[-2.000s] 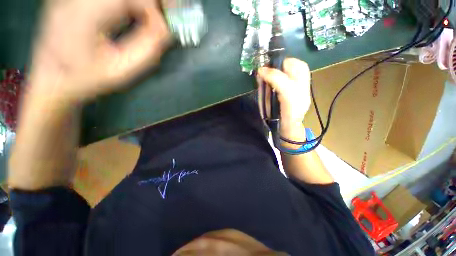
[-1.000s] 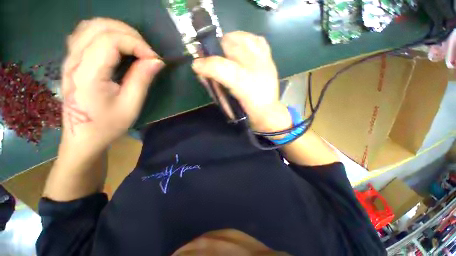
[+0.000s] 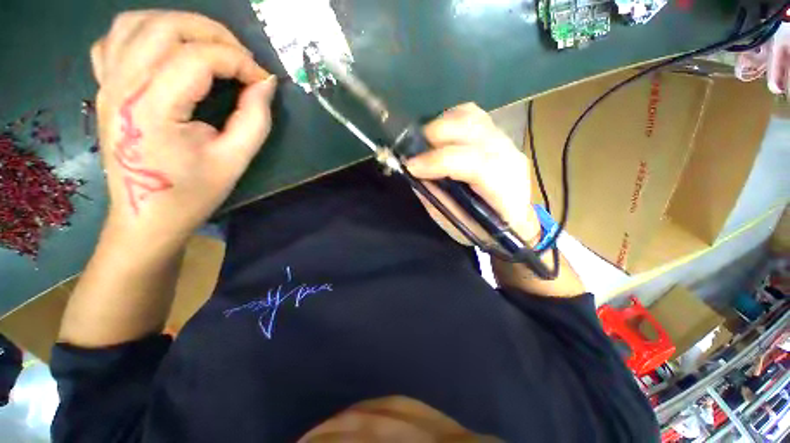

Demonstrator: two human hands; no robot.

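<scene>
My right hand [image 3: 472, 169] grips the black handle of a soldering iron [image 3: 475, 208]. Its metal barrel points up and left, with a thin feed tube beside it. The tip is at the lower end of a glaring white and green circuit board [image 3: 303, 33] on the bench. My left hand [image 3: 178, 121], with red marks on its back, is left of the board. Its thumb and index fingertips are pinched together near the board's lower left edge. Whether a small part is between them cannot be made out.
A heap of dark red parts [image 3: 33, 195] lies at the left. More circuit boards [image 3: 576, 22] lie at the upper right. Black cables [image 3: 598, 108] run from my right wrist to the upper right. Below the bench are a cardboard box [image 3: 667, 164] and a red plastic stool [image 3: 637, 336].
The iron has swung from upright to slanting, its tip now at the board's lower end. My right hand has moved right and down. My left hand stays near the board, pinched.
</scene>
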